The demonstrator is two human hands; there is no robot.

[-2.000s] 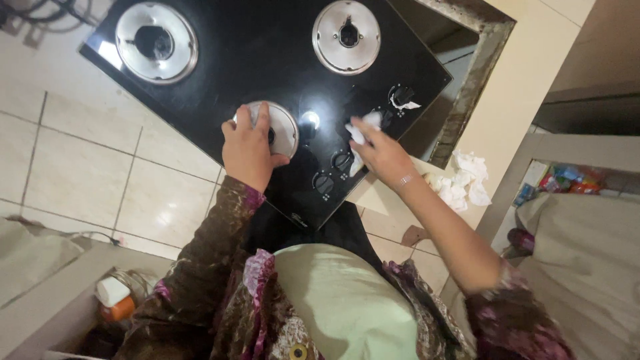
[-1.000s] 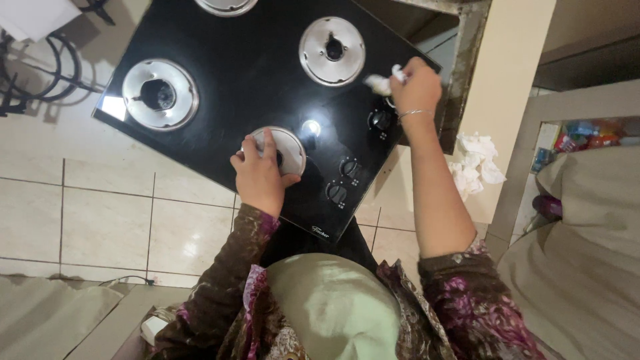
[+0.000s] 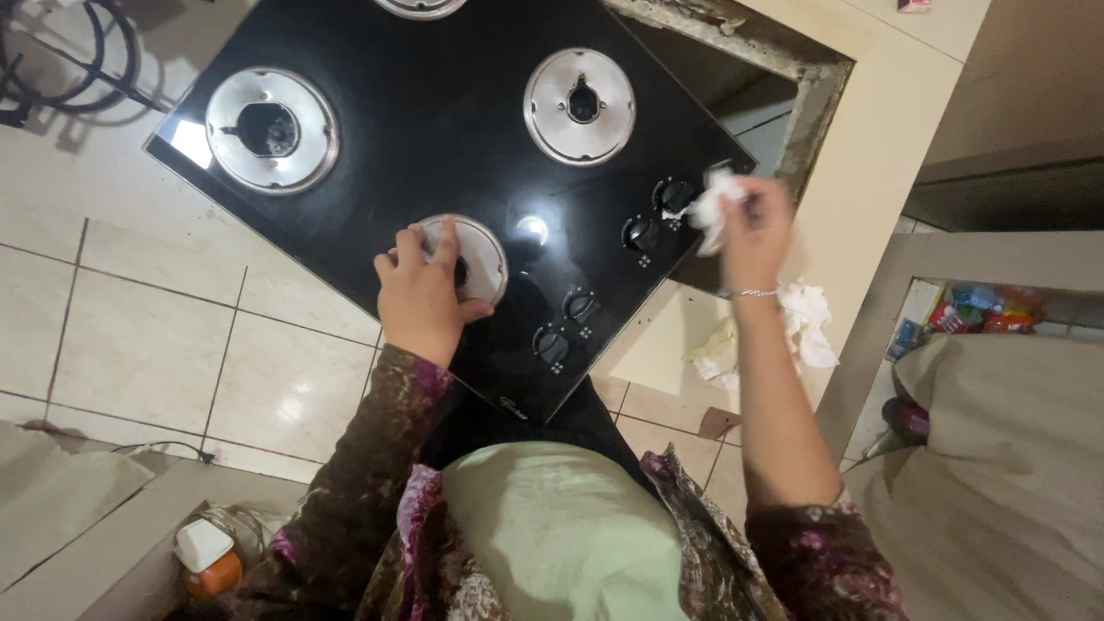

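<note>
A black glass gas cooktop (image 3: 414, 129) lies turned at an angle over the cutout in the counter. My left hand (image 3: 424, 297) rests on the near metal burner plate (image 3: 487, 259), fingers over its far rim and thumb at its near side. Blurred by motion, my right hand (image 3: 759, 224) holds a crumpled white tissue (image 3: 714, 207) at the cooktop's right corner, beside the control knobs. The farthest-right knob (image 3: 674, 197) is nearest the tissue; another knob (image 3: 640, 233) is close by. Two more burner plates (image 3: 580, 108) (image 3: 226, 129) show their round openings.
The counter cutout (image 3: 815, 112) has a rough, chipped edge. Used crumpled tissues (image 3: 806, 323) lie on the counter by my right forearm. Black pan supports (image 3: 121, 52) sit at the upper left. Below the counter at right is a cubby with colourful packets (image 3: 983, 310) and a beige cloth (image 3: 1009, 397).
My right hand has moved from the middle of the knob row to the cooktop's right corner, tissue still in it. My left hand has stayed on the near burner plate.
</note>
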